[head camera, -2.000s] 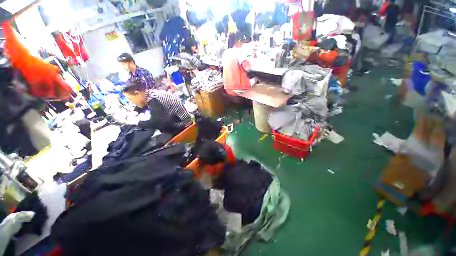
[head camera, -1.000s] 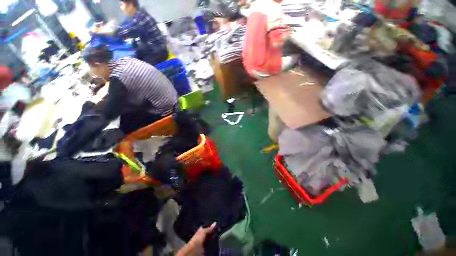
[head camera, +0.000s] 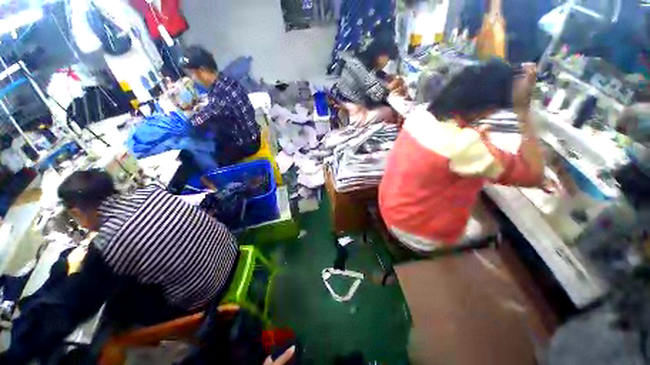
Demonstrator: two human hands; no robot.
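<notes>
Only the fingertips of one hand, seemingly my left hand (head camera: 280, 356), show at the bottom edge; the rest is cut off. Black cloth (head camera: 228, 338) lies at the bottom, just left of the fingertips. Whether the hand grips anything cannot be told. My right hand is not in view.
A person in a striped top sits left by an orange crate rim (head camera: 167, 326) and green stool (head camera: 246, 281). A blue crate (head camera: 249, 189) stands behind. Right, a person in a pink vest sits near a brown board (head camera: 470, 303). A white looped strip (head camera: 342, 284) lies on the green floor.
The view has moved forward and closer to the seated workers. The big black heap and the red basket of grey cloth have left view. The hand has sunk to the bottom edge.
</notes>
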